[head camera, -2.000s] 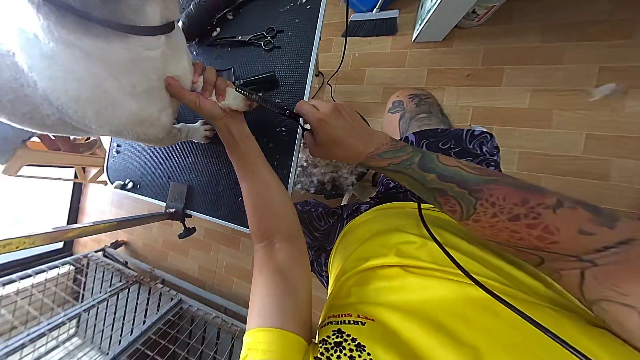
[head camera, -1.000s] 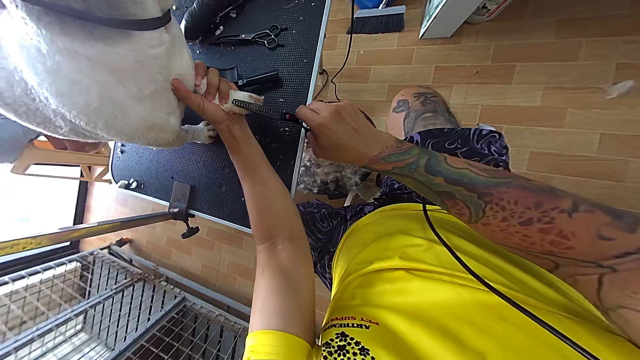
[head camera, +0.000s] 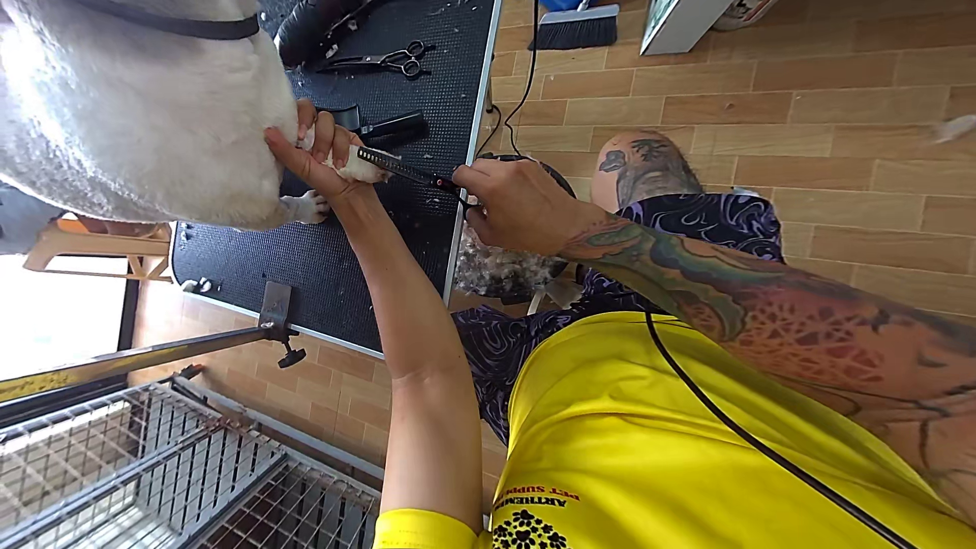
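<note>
A white-coated dog (head camera: 152, 114) with a dark strap around it is on a black grooming table (head camera: 305, 282). My left hand (head camera: 324, 152) grips one of its legs, and the furry paw (head camera: 366, 166) sticks out past my fingers. In my right hand (head camera: 522, 202) are thinning shears (head camera: 408, 171), whose toothed blade lies over that paw; how far the blades are apart I cannot tell. Another paw (head camera: 306, 207) shows beside my left wrist. Near the dog lie scissors (head camera: 381, 59), a black-handled grooming tool (head camera: 393, 124) and a black clipper-like tool (head camera: 313, 30).
A clamp (head camera: 276, 309) holds a metal bar at the table edge, above a wire cage (head camera: 152, 465). Cut fur (head camera: 503, 267) is heaped beside my knees. A black cord (head camera: 530, 84) hangs near the table's edge, and a broom head (head camera: 576, 29) rests on the tiled floor.
The shears in my right hand have turned a little over the paw between the frames. My left hand keeps its hold on the leg.
</note>
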